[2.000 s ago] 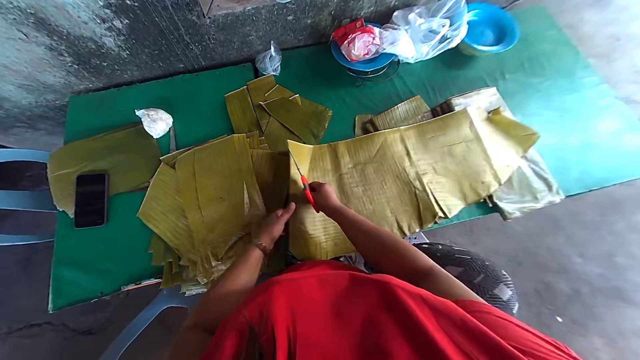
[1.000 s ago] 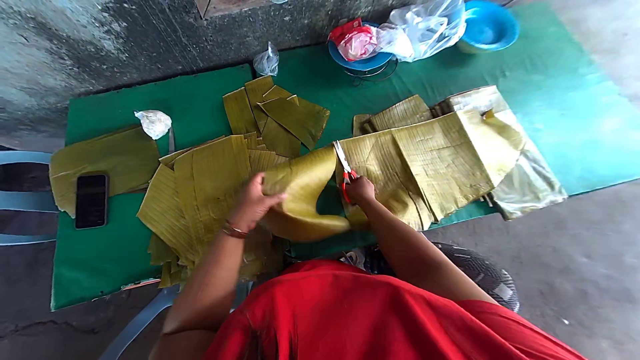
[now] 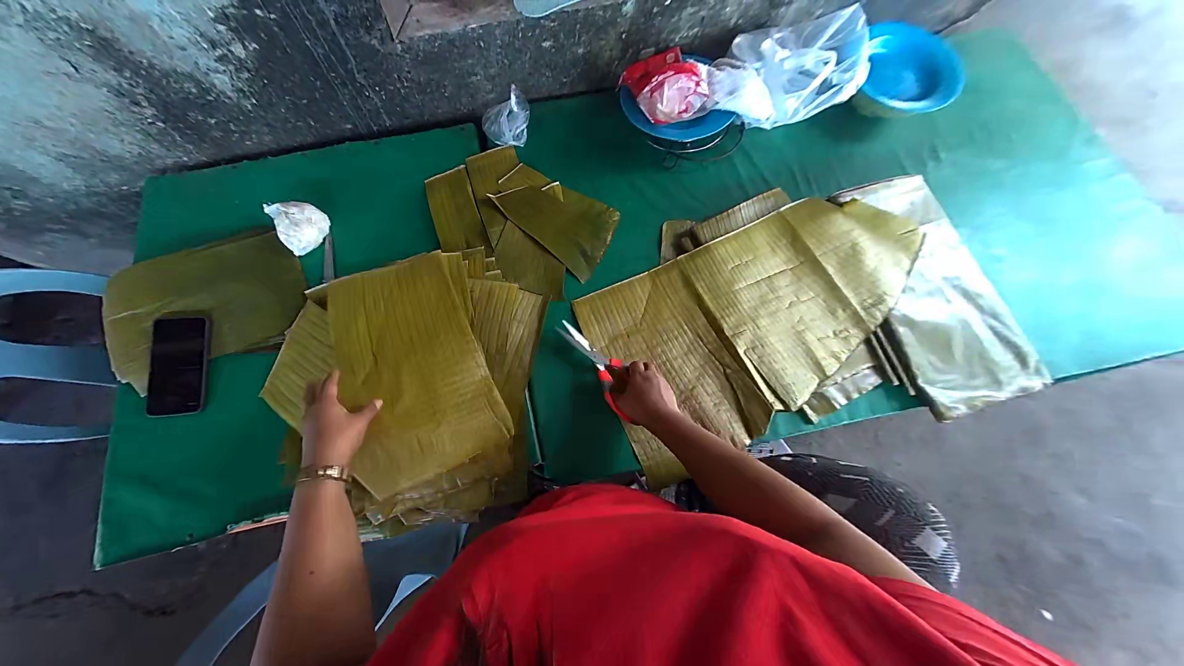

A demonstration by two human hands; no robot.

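Note:
My left hand (image 3: 335,421) rests with fingers apart on the left edge of a cut leaf piece (image 3: 407,361), which looks like banana leaf and lies on top of a pile of similar pieces. My right hand (image 3: 643,393) holds red-handled scissors (image 3: 597,359), their blades pointing up and left, almost together. Under and beside that hand spreads a long, creased leaf (image 3: 758,296), its straight left edge near the scissors. Smaller leaf pieces (image 3: 527,217) lie overlapped between the two, farther back. A plastic-wrapped bundle (image 3: 971,305) is partly beneath the long leaf's right end.
On the green-covered table (image 3: 222,481), a phone (image 3: 178,364) lies on a leaf stack (image 3: 213,287) at left, near a white crumpled bundle (image 3: 298,227) and a knife (image 3: 328,259). Blue basins (image 3: 911,69) and plastic bags (image 3: 805,69) stand along the back. A blue chair (image 3: 51,356) is at left.
The scissors were cutting across the long leaf a second ago. A piece is now separated from it and lies on the left pile under my left hand, which has moved left.

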